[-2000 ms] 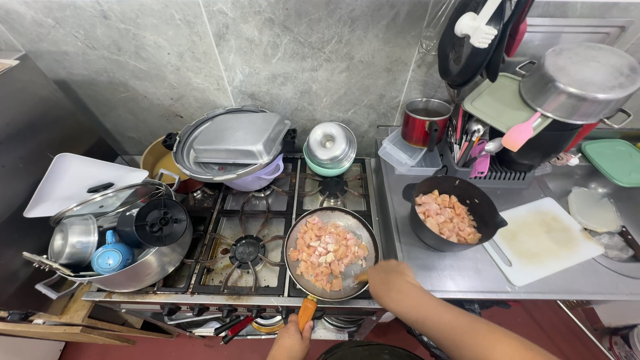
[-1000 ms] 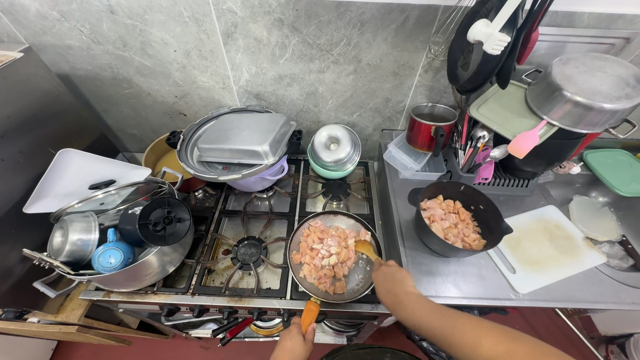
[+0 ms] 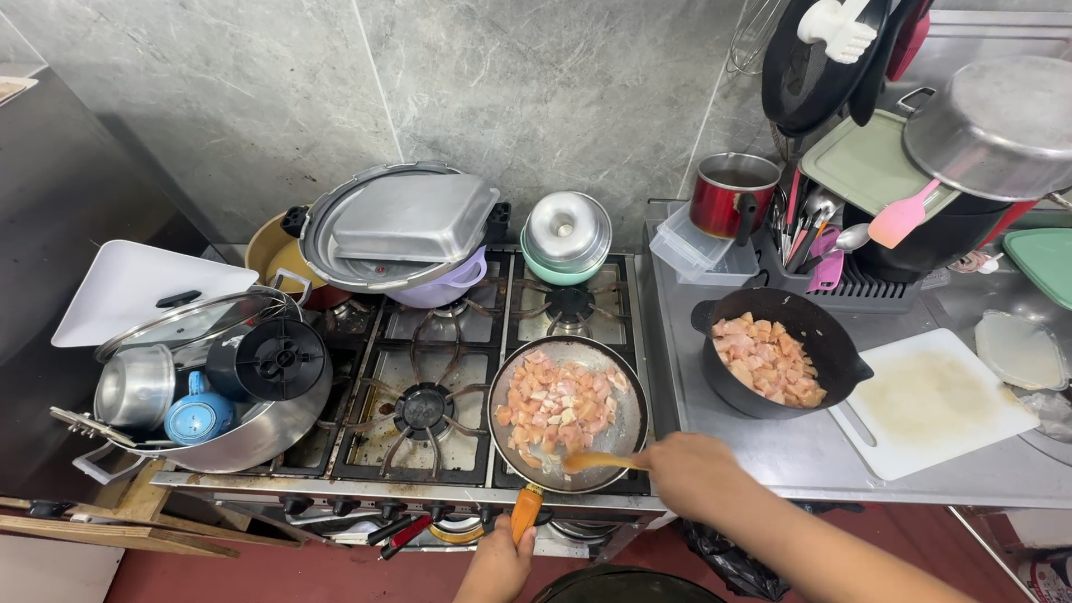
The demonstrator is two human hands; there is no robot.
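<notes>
A frying pan (image 3: pixel 615 465) stands on the front right burner of the gas stove, with diced raw-looking chicken (image 3: pixel 557 402) in it, some pieces whitened. My left hand (image 3: pixel 498 563) grips the pan's orange handle (image 3: pixel 527 509). In my right hand (image 3: pixel 691 473) is a wooden spoon (image 3: pixel 599 461), its head low inside the pan at the edge of the meat. To the right, a dark pot (image 3: pixel 741 406) on the steel counter holds more diced meat (image 3: pixel 766 360). Beside that pot lies a white cutting board (image 3: pixel 934 398) with a damp stain.
A large pot (image 3: pixel 243 440) full of cookware stands at the stove's left. A lilac pot (image 3: pixel 444 285) under a big lid and a mint bowl (image 3: pixel 559 266) sit behind. On the counter are a red mug (image 3: pixel 734 197) and a utensil rack (image 3: pixel 871 289). A black bag (image 3: pixel 729 557) hangs below.
The wooden spoon has moved from the pan's right side down to its lower part, nearer the handle. My left hand still holds the handle.
</notes>
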